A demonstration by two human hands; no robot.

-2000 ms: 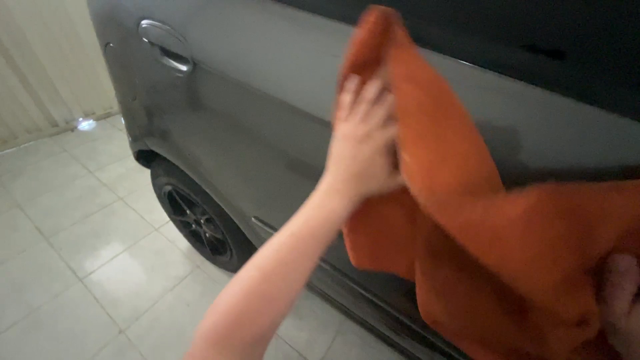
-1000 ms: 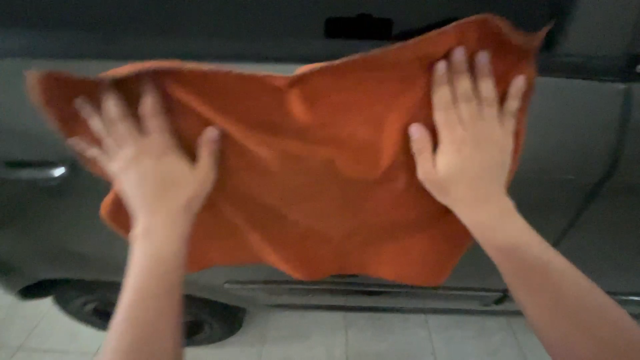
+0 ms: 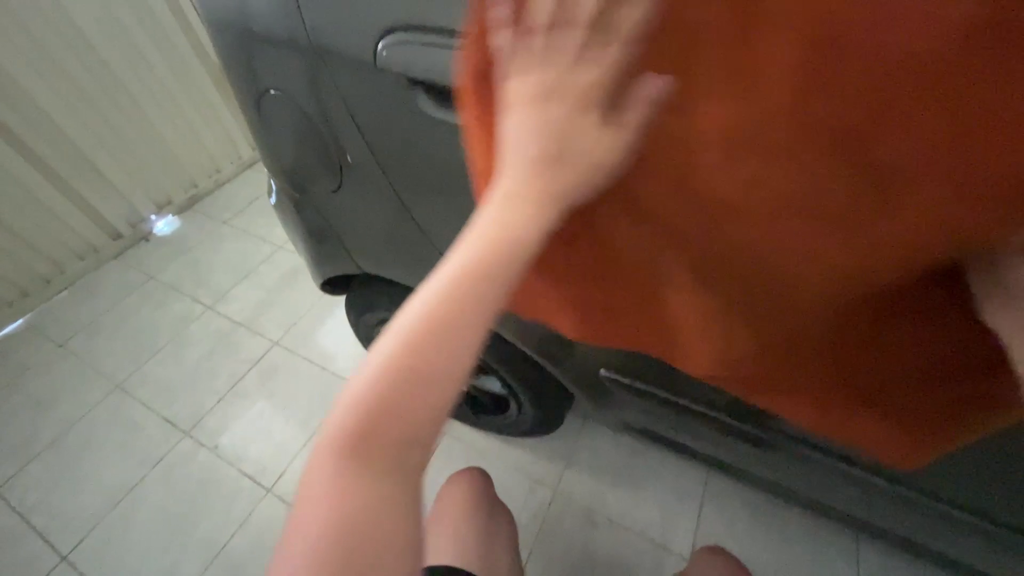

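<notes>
A large orange cloth (image 3: 768, 208) is spread over the side of a grey car (image 3: 384, 176) and fills the upper right of the head view. Near its left edge, my left hand (image 3: 568, 104) lies on the cloth with the palm toward it, fingers pointing up and thumb apart; it is blurred. The chrome door handle (image 3: 420, 60) shows just left of the cloth, partly covered by it. At the right edge only a piece of my right arm shows beside the cloth; the right hand itself is hidden or out of frame.
The rear wheel (image 3: 520, 392) is below the cloth, partly behind my left forearm. The car's side sill (image 3: 720, 432) runs to the lower right. A ribbed, light wall (image 3: 88, 136) stands behind the car at left. Pale floor tiles (image 3: 232, 384) lie below, with my knees (image 3: 472, 512) at the bottom.
One second ago both hands lay flat on the spread cloth, fingers apart. The view has swung left toward the car's rear, and the right hand no longer shows.
</notes>
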